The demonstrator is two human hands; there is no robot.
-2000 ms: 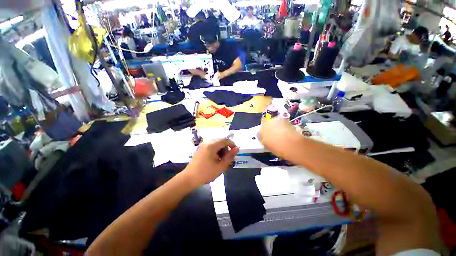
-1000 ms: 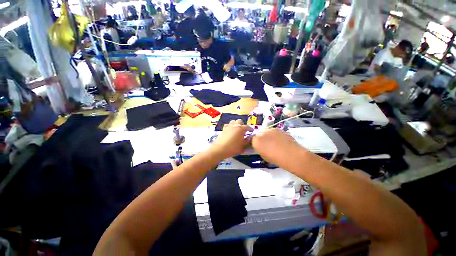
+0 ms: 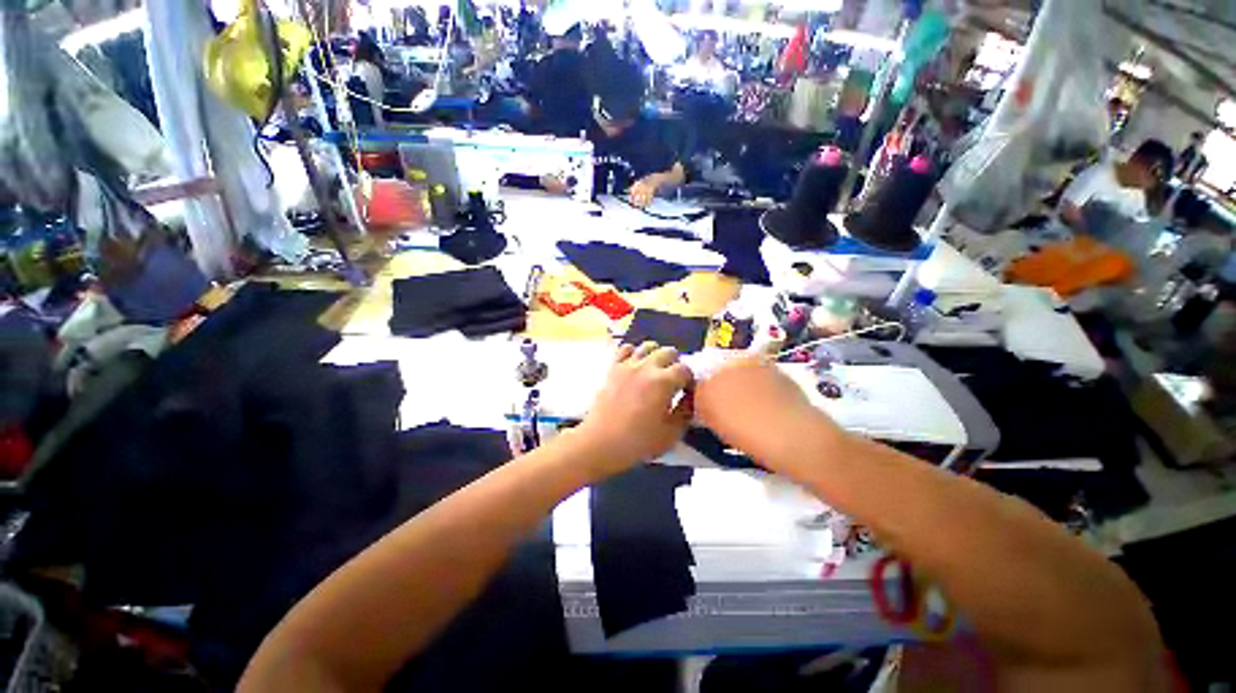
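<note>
My left hand (image 3: 637, 402) and my right hand (image 3: 742, 401) meet above the white sewing machine head (image 3: 881, 395). Their fingers are curled together close to each other. Anything between the fingertips is too small and hidden to make out. A stack of small black cut pieces (image 3: 643, 544) lies on the table below my hands. A large black garment panel (image 3: 298, 474) spreads over the table to the left and hangs over the front edge.
Scissors with red and yellow loops (image 3: 895, 592) lie at the front right, by my right forearm. Black thread cones (image 3: 809, 203) stand behind. Red shapes (image 3: 586, 301) and a folded black pile (image 3: 458, 299) lie behind the machine. A person (image 3: 626, 149) sits opposite.
Two seconds ago my hands were apart, the left lower; they came together and remain so. Against one second ago, the view has shifted, so the scene sits further right.
</note>
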